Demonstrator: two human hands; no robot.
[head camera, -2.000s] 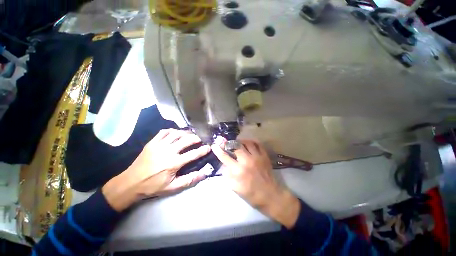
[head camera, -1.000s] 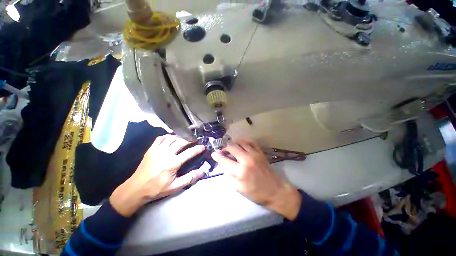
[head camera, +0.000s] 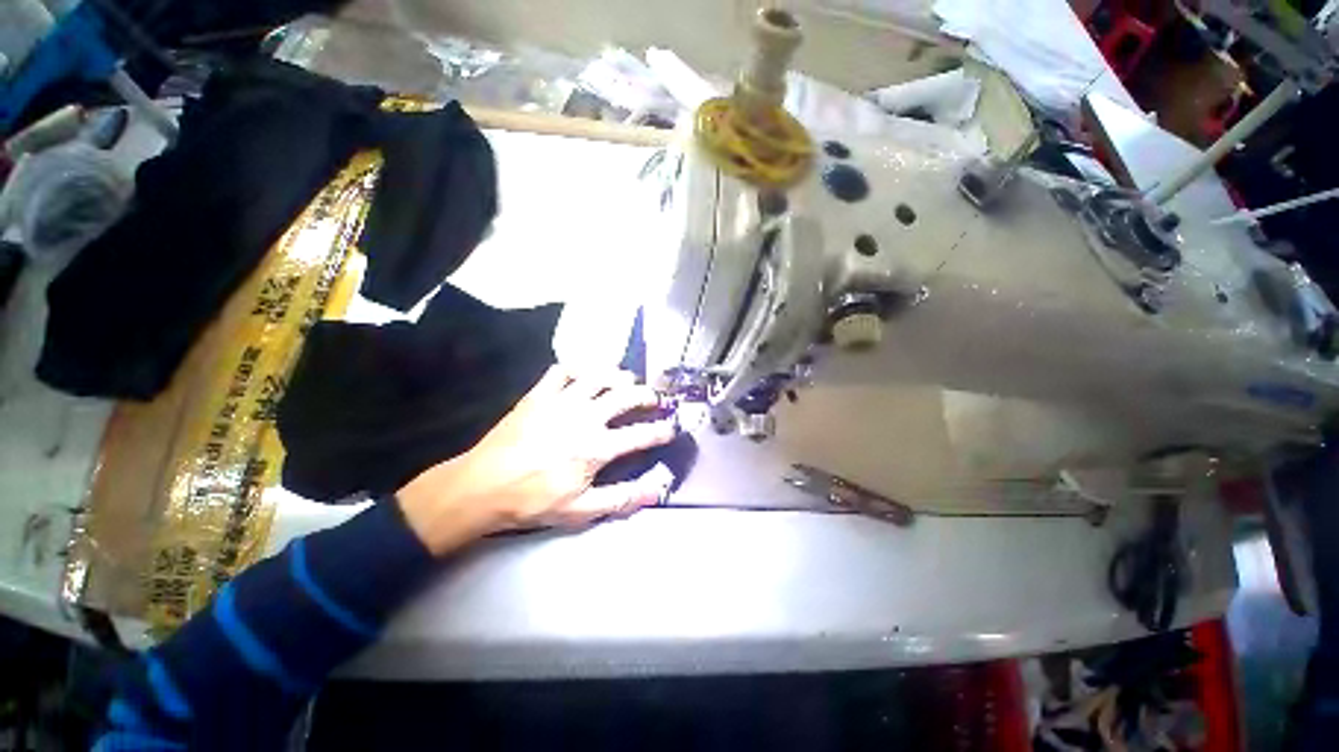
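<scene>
A black garment piece (head camera: 419, 385) lies on the white table left of the needle and runs under my left hand. My left hand (head camera: 551, 453) lies flat on it, fingertips beside the presser foot (head camera: 687, 389) and fingers slightly spread, pressing the cloth down. A small dark part of the cloth shows between thumb and fingers. My right hand is not in view. The cream sewing machine (head camera: 999, 323) stands over the work. Thread snips (head camera: 849, 494) lie on the machine bed right of the needle.
More black cloth (head camera: 206, 221) lies at the left over cardboard with yellow tape (head camera: 242, 404). Black-handled scissors (head camera: 1148, 573) lie at the table's right end. A red crate of scraps (head camera: 1216, 683) is below right. Yellow cord (head camera: 756, 143) wraps the post atop the machine head.
My right hand has left the cloth and gone out of the picture. My left hand stays on the cloth by the foot. The view has swung, showing more of the table behind the machine.
</scene>
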